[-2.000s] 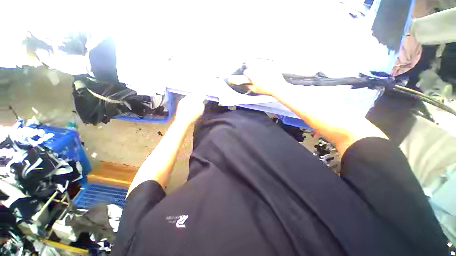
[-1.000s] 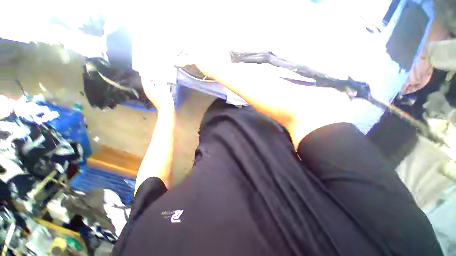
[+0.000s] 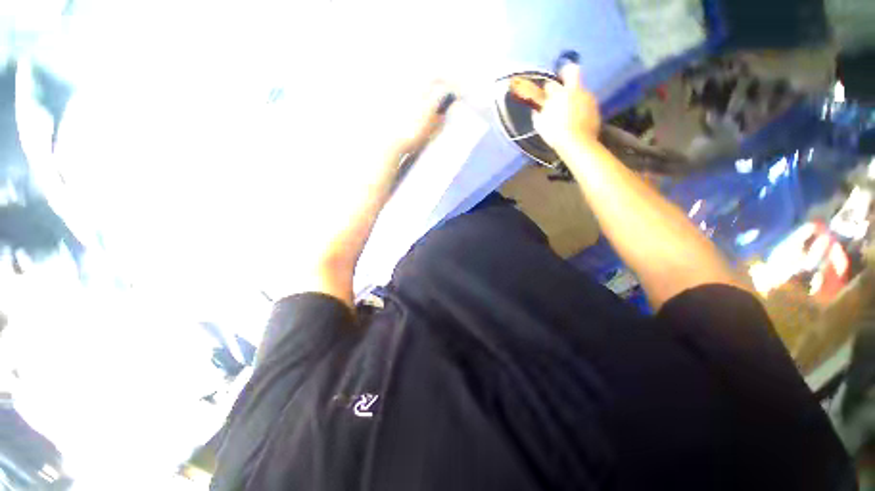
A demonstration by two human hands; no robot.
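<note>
My right hand (image 3: 573, 117) is closed around the handle of the steam iron (image 3: 519, 117), whose dark plate with a pale outline is at the table's near right edge. My left hand (image 3: 430, 117) is left of the iron, over a pale fabric panel (image 3: 414, 206). It is washed out by glare, and its grip cannot be told. A small dark piece (image 3: 446, 102) shows at its fingertips, and a thin dark line runs below it along my forearm. The panel's far outline is lost in the glare.
The blue-lavender table cover (image 3: 583, 38) shows beyond the iron, with a grey-green piece (image 3: 664, 31) at its far right. The dark hose (image 3: 638, 151) runs right from the iron. Blue plastic (image 3: 758, 197) and scraps lie on the floor at right. The left side is overexposed.
The view has swung, so the table edge now runs diagonally. The iron and my right hand now show farther right, at the table edge, and my hands are wider apart.
</note>
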